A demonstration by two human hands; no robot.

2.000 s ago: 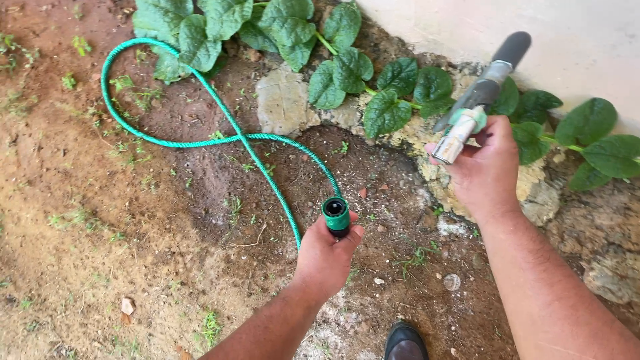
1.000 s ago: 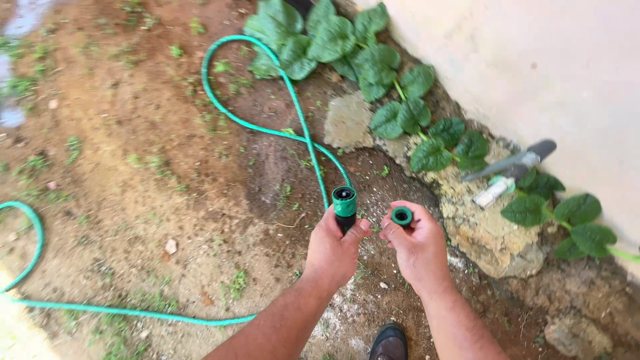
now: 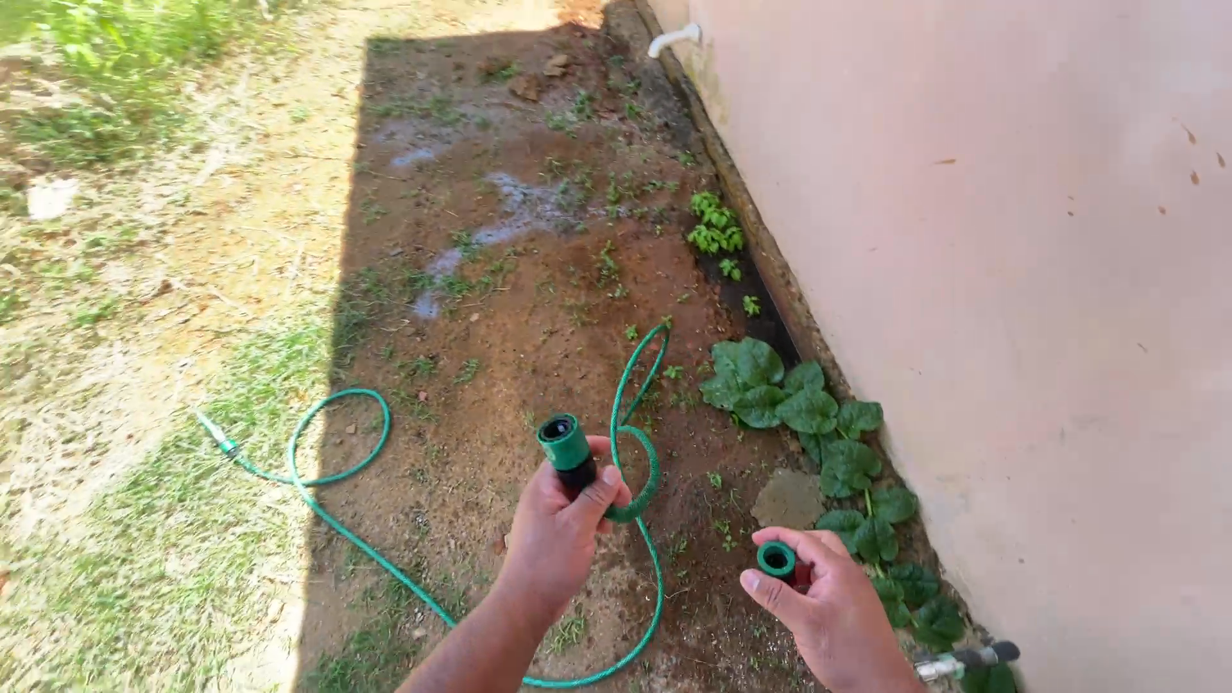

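Note:
Near the lower middle of the head view, my left hand [image 3: 558,529] grips a green and black hose connector [image 3: 565,445], its open end tilted up toward me. The green garden hose [image 3: 390,568] runs from that connector, loops beside my fingers and lies over the ground. At its far end, on the left, is a fitting with a pale nozzle [image 3: 217,433]. Right of and lower than this hand, my right hand [image 3: 818,602] holds a small green and black threaded-looking fitting [image 3: 776,559] between thumb and fingers. The two pieces are apart.
A pale wall [image 3: 1011,289] rises on the right, with a white pipe elbow [image 3: 676,38] far up. Broad-leaved plants [image 3: 808,409] grow along its foot. A metal tap with a dark handle [image 3: 967,661] is at the lower right. Bare soil and sunlit grass [image 3: 192,539] spread leftward.
Two seconds ago my right hand was at the tap; one second ago it held the small fitting beside the connector. Now my hands are farther apart. The view has swung up toward the yard.

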